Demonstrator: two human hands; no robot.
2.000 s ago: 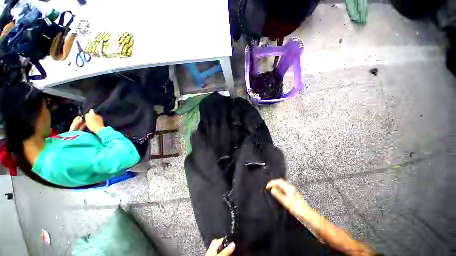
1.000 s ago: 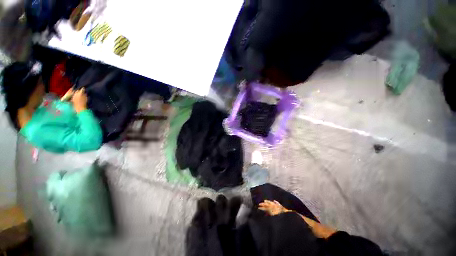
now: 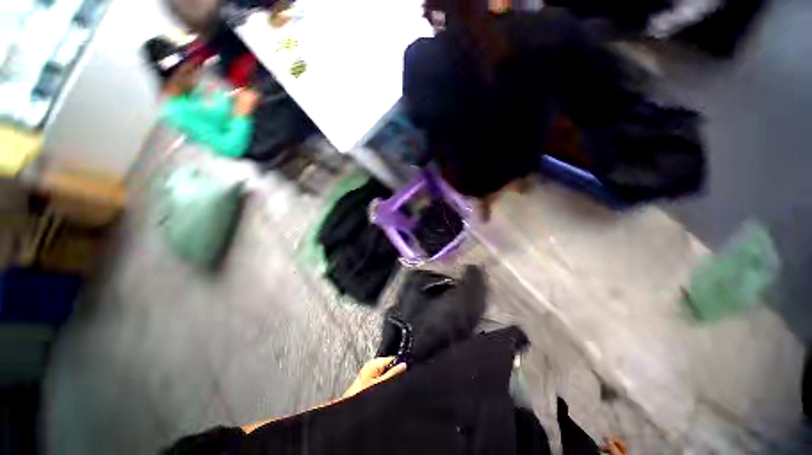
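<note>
My left hand (image 3: 378,368) reaches in from the lower left, its fingers closed on a black garment (image 3: 436,313) with pale trim along its edge. The garment is bunched up in front of my dark clothing. A small patch of skin at the bottom edge, right of centre, looks like my right hand (image 3: 614,446); it is cut off and blurred, so its grip is hidden. A black garment pile (image 3: 352,258) lies on a green cloth (image 3: 312,233) on the floor, beyond the held garment.
A purple openwork basket (image 3: 385,213) with dark contents stands beside the pile. A person in a green top (image 3: 209,120) sits by a white table (image 3: 343,67). Large dark garments (image 3: 507,98) are at the upper right. Green sacks (image 3: 200,218) stand left and lie right (image 3: 737,274).
The view has swung round. The garment earlier spread over the floor is now bunched near my body. My left hand has come back into view on it; my right hand has moved to the bottom edge.
</note>
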